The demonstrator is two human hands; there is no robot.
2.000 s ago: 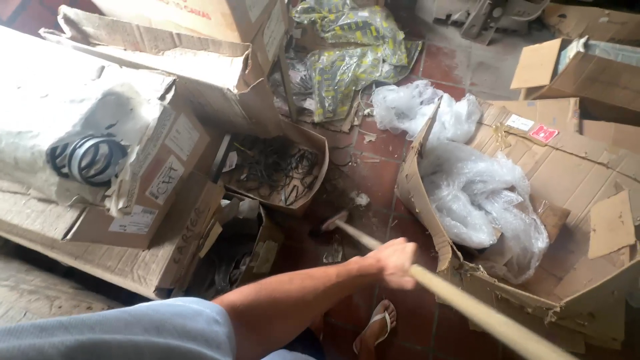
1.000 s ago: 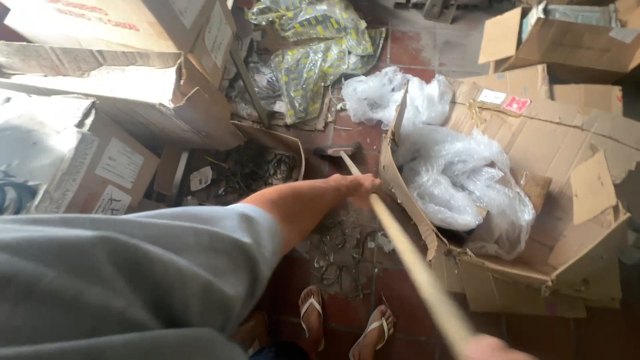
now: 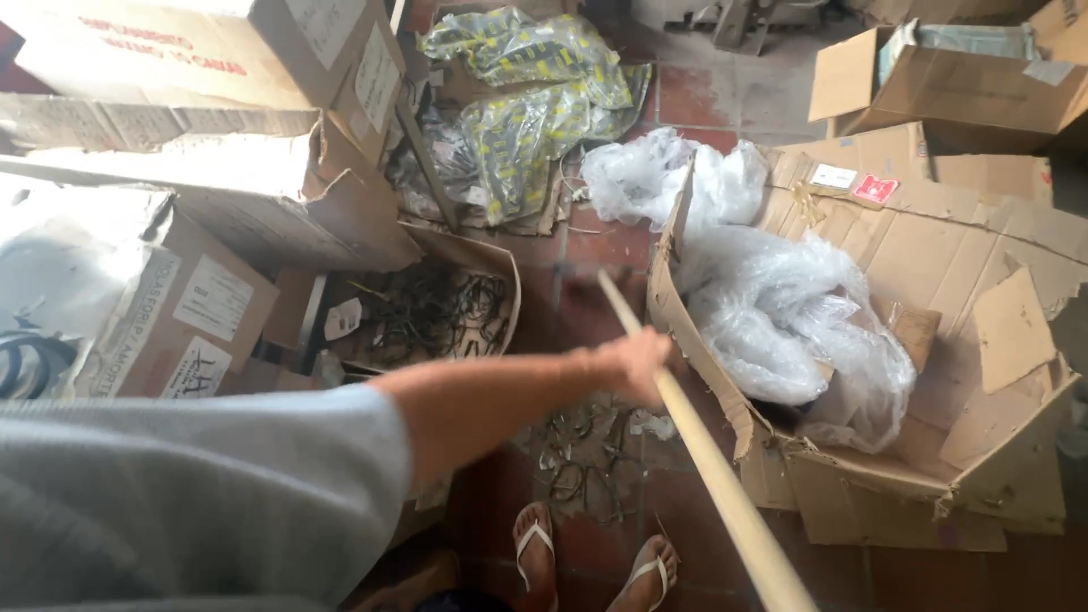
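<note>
My left hand (image 3: pixel 639 365) is closed around a long wooden pole (image 3: pixel 722 489), which slants from the lower right edge up to the floor in the middle. The pole's far end is blurred, and what it carries there cannot be made out. My right hand is out of the frame. Under my left hand, on the red tiles, lies a pile of debris (image 3: pixel 586 463) with curved, wire-like pieces. Left of the pole stands a low cardboard box (image 3: pixel 514 293) holding dark tangled scraps.
A torn cardboard box (image 3: pixel 714 382) with clear plastic wrap (image 3: pixel 765 314) stands on the right. Stacked cartons (image 3: pixel 221 297) crowd the left. Yellow-printed plastic sheeting (image 3: pixel 544 119) lies at the top, with another open carton (image 3: pixel 960 93) top right. My sandaled feet (image 3: pixel 535 544) are at the bottom.
The view has shifted. The pole's far end has moved from beside the low box's rim to the tiles nearer the torn box. The other hand, at the lower edge a second ago, has left the view.
</note>
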